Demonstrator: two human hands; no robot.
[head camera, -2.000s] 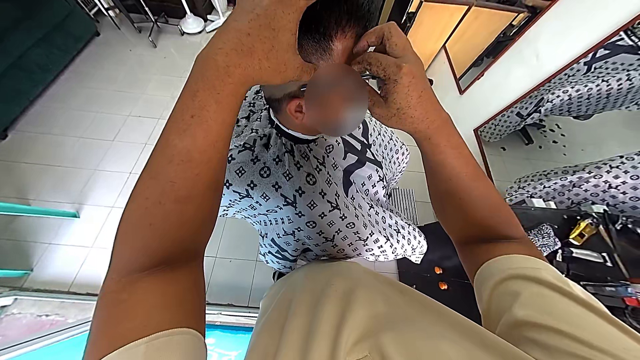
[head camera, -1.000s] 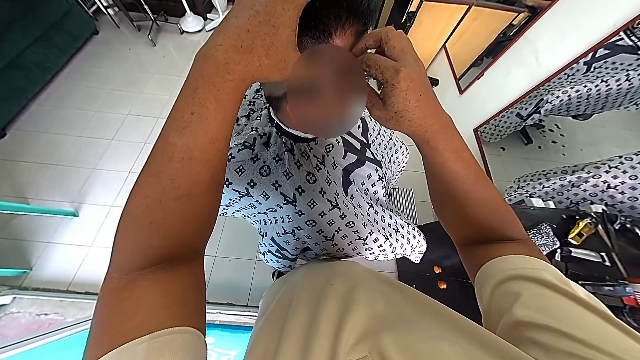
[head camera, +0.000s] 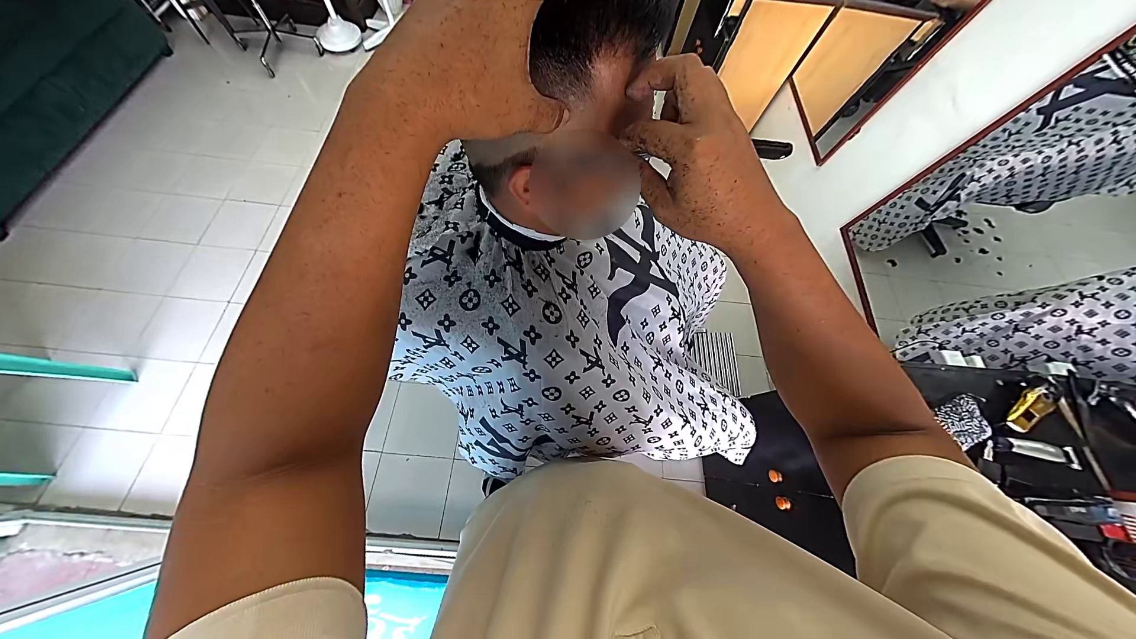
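A seated person with short dark hair (head camera: 603, 40) wears a white barber cape (head camera: 550, 346) with a dark printed pattern and a dark neck band. My left hand (head camera: 470, 80) lies against the side of the head, its thumb at the forehead and its fingers cut off by the top edge. At the other side of the forehead, my right hand (head camera: 688, 146) has its index finger and thumb bent close to the skin. Whether a small tool sits between those fingers cannot be made out. Loose hair clippings cling to both my hands.
On the right, a black counter (head camera: 958, 382) carries a yellow tool (head camera: 1031, 408), a silver clipper-like tool (head camera: 1038, 451) and cables. A red-framed mirror (head camera: 994, 240) reflects the cape. Chair bases stand at the upper left, near a dark green sofa-like piece (head camera: 71, 89). White tiles cover the floor.
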